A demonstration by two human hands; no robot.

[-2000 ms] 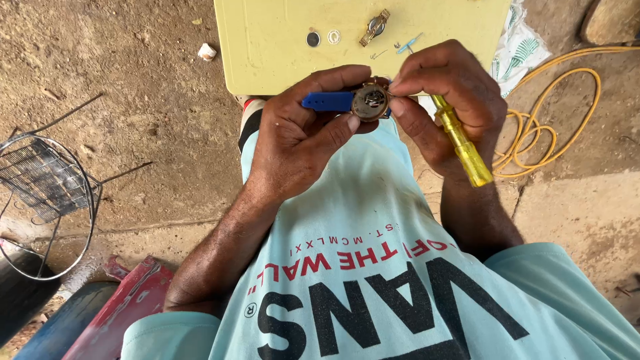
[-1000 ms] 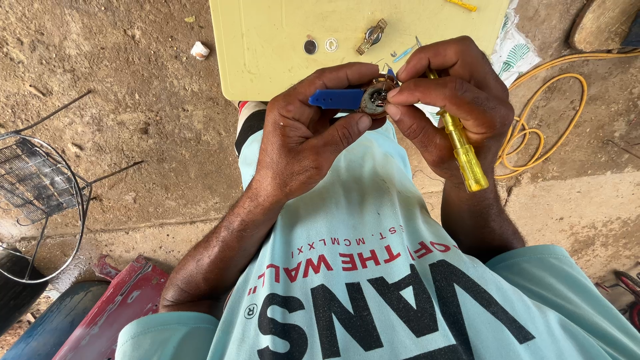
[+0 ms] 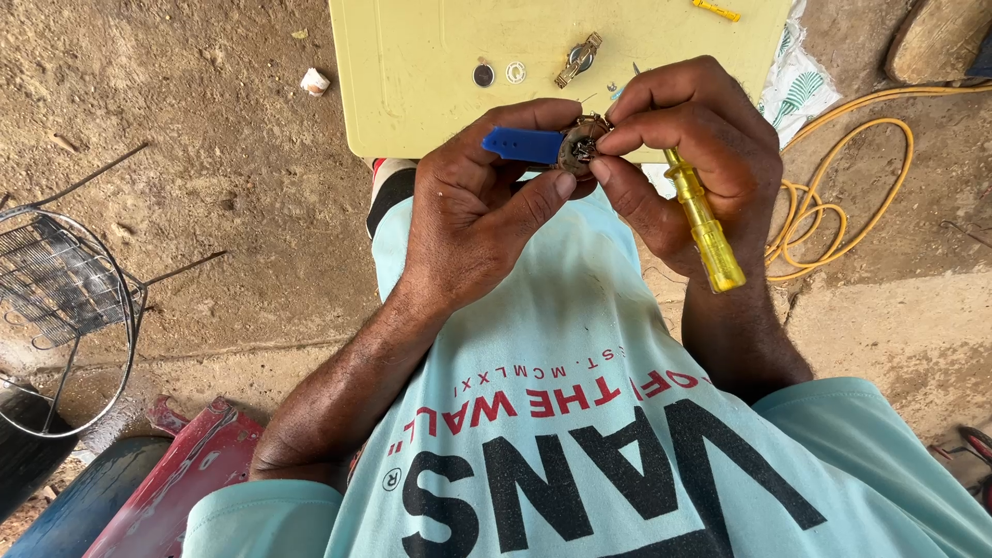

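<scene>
My left hand [image 3: 480,209] grips a wristwatch [image 3: 580,147] with its case open and its inner parts showing; its blue strap [image 3: 523,145] lies across my fingers. At the right side of the case, the fingertips of my right hand [image 3: 690,147] touch it. A screwdriver with a transparent yellow handle [image 3: 707,225] is held in my right hand, its handle pointing down toward my wrist. Beyond my hands, on the pale yellow table [image 3: 411,77], lie a round dark disc [image 3: 483,75], a white ring [image 3: 515,72] and a gold-coloured wristwatch [image 3: 579,60].
A yellow tool [image 3: 716,10] lies at the table's far edge. A printed plastic bag [image 3: 798,85] and a coiled orange hose [image 3: 845,198] are on the right. At left stand a round wire rack [image 3: 70,310] and a red panel [image 3: 186,480].
My right fingertips have shifted slightly over the open watch case. Both hands keep their holds on the watch and screwdriver.
</scene>
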